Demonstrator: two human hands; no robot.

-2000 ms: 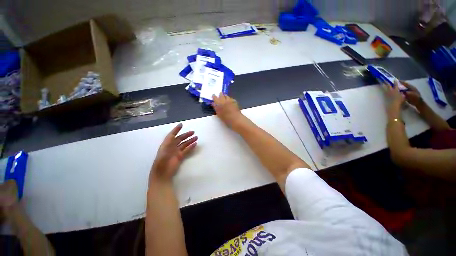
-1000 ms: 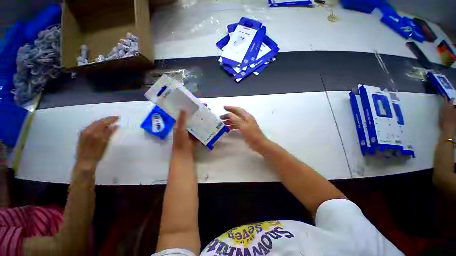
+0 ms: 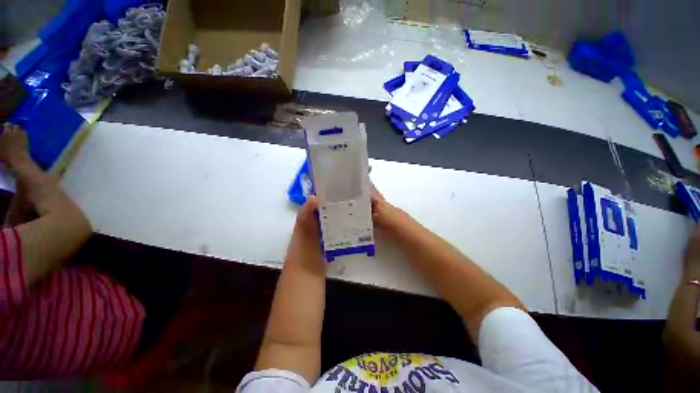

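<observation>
A white and blue retail box point(image 3: 340, 184) is held upright between my two hands, its hang tab at the top and its blue flaps at the bottom. Its window area shows pale and looks empty. My left hand point(image 3: 308, 217) grips its left edge and my right hand point(image 3: 378, 209) its right edge; the fingers are partly hidden behind the box. A blue inner tray point(image 3: 298, 184) lies on the table behind the box, mostly hidden by it.
Flat unfilled boxes point(image 3: 430, 98) lie in a fanned pile on the dark strip point(image 3: 506, 152). Retail boxes point(image 3: 608, 236) stand at right. A carton point(image 3: 229, 81) with white plugs and a grey cable heap point(image 3: 115, 52) are back left. Other people's arms point(image 3: 38, 184) show at both sides.
The box came off the fanned pile into my hands, and is now turned from slanted to upright, with both hands on it. The neighbour's hand at left has drawn back from the blue tray.
</observation>
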